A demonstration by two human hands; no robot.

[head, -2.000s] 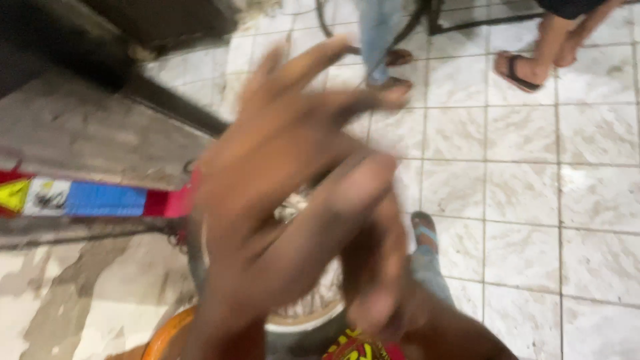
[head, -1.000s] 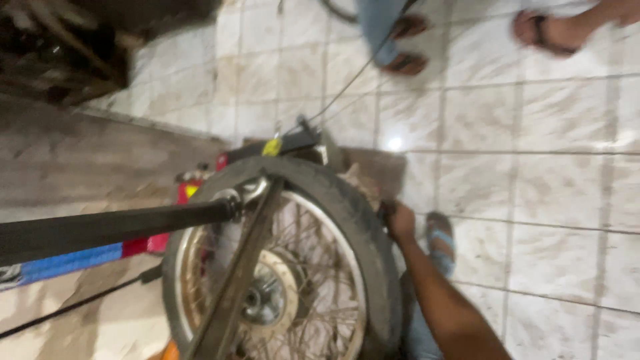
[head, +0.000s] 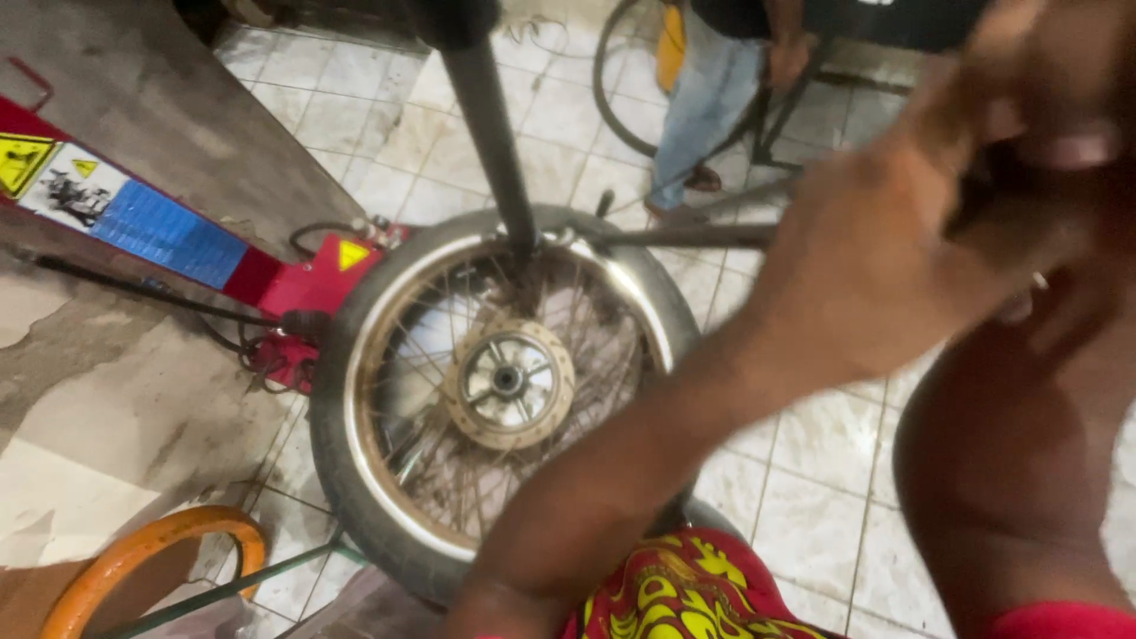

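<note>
A spoked motorcycle wheel with its black tyre lies flat, brake disc facing up. A dark upright bar comes down to its far rim. From that spot a dark metal bar runs right and passes behind my left hand; blur hides whether I grip it. My left forearm crosses over the near right part of the tyre. My right hand is raised close to the left one at the upper right, blurred, its fingers bent. What lies between the two hands is not clear.
A red machine arm with warning stickers and hoses stands at the left. An orange ring is at the lower left, beside a thin green rod. Beyond the wheel a person in jeans stands near another thin tyre on the tiled floor.
A second ago one hand was at the tyre's right edge and a long flat bar lay across the wheel. Now both hands are raised at the right, and that bar no longer crosses the wheel.
</note>
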